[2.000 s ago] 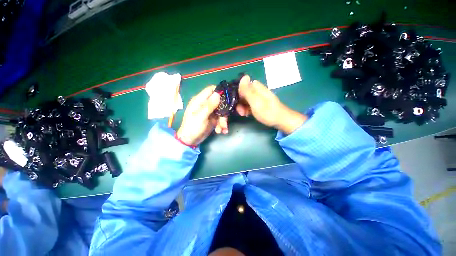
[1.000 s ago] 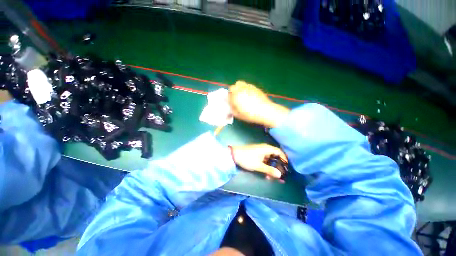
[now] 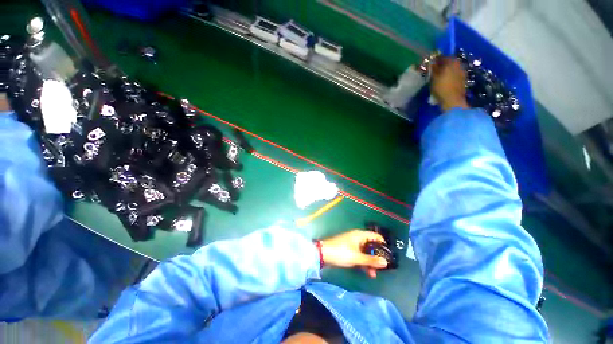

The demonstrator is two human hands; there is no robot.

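My left hand is low at the centre of the bench, closed around a black wristwatch. Another black loop shows just beyond its fingers. My right hand reaches far out to the upper right, at the left edge of the blue plastic bin of black watches. Something pale and shiny shows by its fingers; I cannot tell whether it is held. The crumpled white cloth lies on the green bench, with a yellow-orange stick beside it.
A large watch pile covers the left of the bench, with a white object on it. Another worker's blue sleeve is at the left edge. A metal rail with pale fixtures runs along the far side.
My right hand has moved from the white cloth out to the blue bin. My left hand still holds a watch. The view has turned right, and the cloth now lies uncovered.
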